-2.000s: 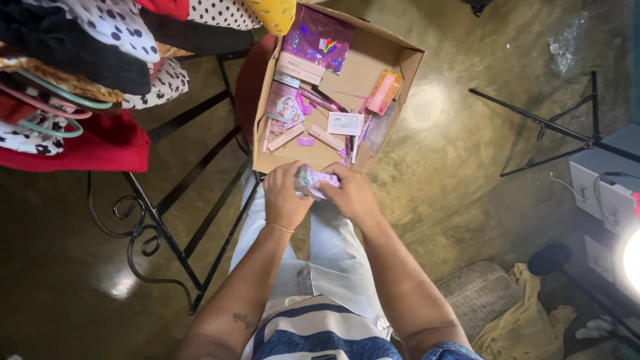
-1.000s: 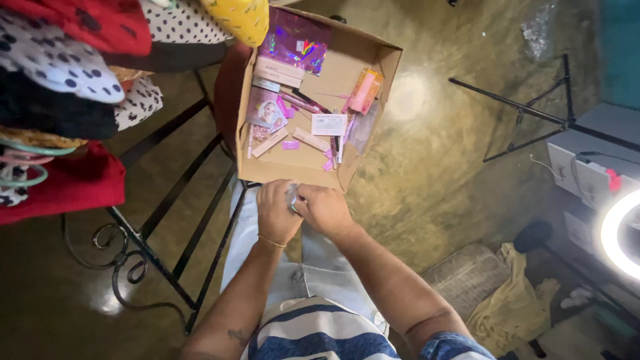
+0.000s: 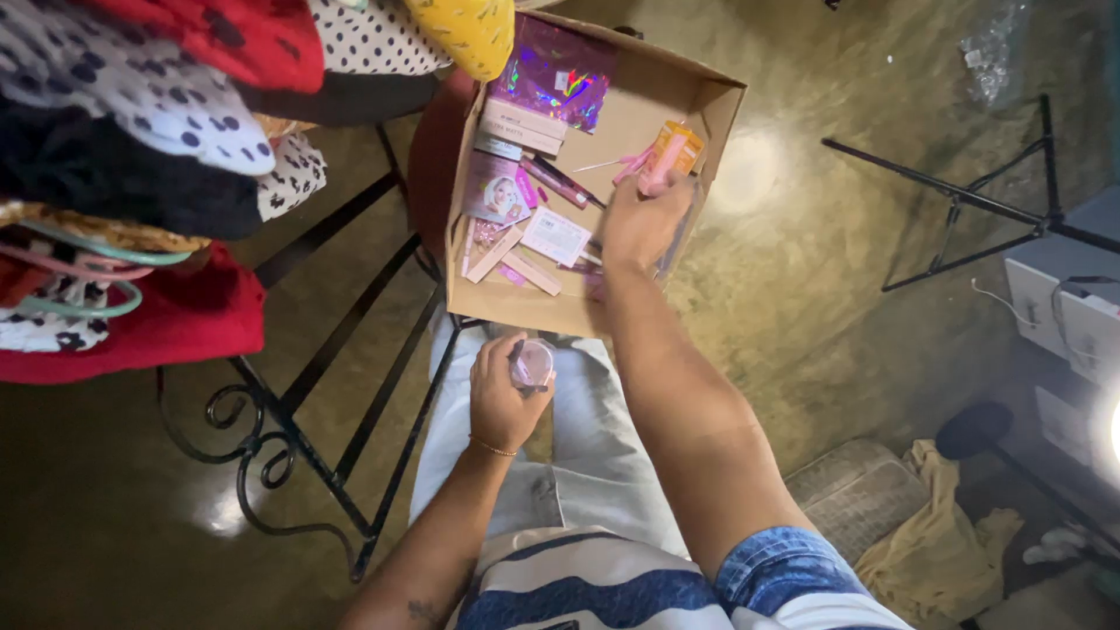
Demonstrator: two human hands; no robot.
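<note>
My left hand (image 3: 509, 394), over my lap, holds a small round clear container (image 3: 532, 363) with pinkish contents. My right hand (image 3: 646, 214) reaches into a shallow cardboard box (image 3: 516, 306), its fingers around a pink item (image 3: 667, 166) beside an orange package (image 3: 678, 144); it may be pink-handled scissors or a separate pink tube. To its left lie a white labelled card or packet (image 3: 556, 236), slim cosmetic boxes (image 3: 494, 254), dark makeup tubes or pencils (image 3: 556, 181) and a packet with a face picture (image 3: 499, 188). A purple holographic pouch (image 3: 554, 74) lies in the far left corner.
Patterned clothes on hangers (image 3: 175, 96) crowd the upper left. Below them stands a black wrought-iron rack or chair (image 3: 324, 472). A black metal stand (image 3: 954, 188), white boxes (image 3: 1050, 315), a bright light (image 3: 1116, 429) and yellowish cloth (image 3: 941, 534) are on the right.
Both hands were together around a small object in front of the box. Now my right hand has moved forward into the box, and my left hand stays near my lap with the round container.
</note>
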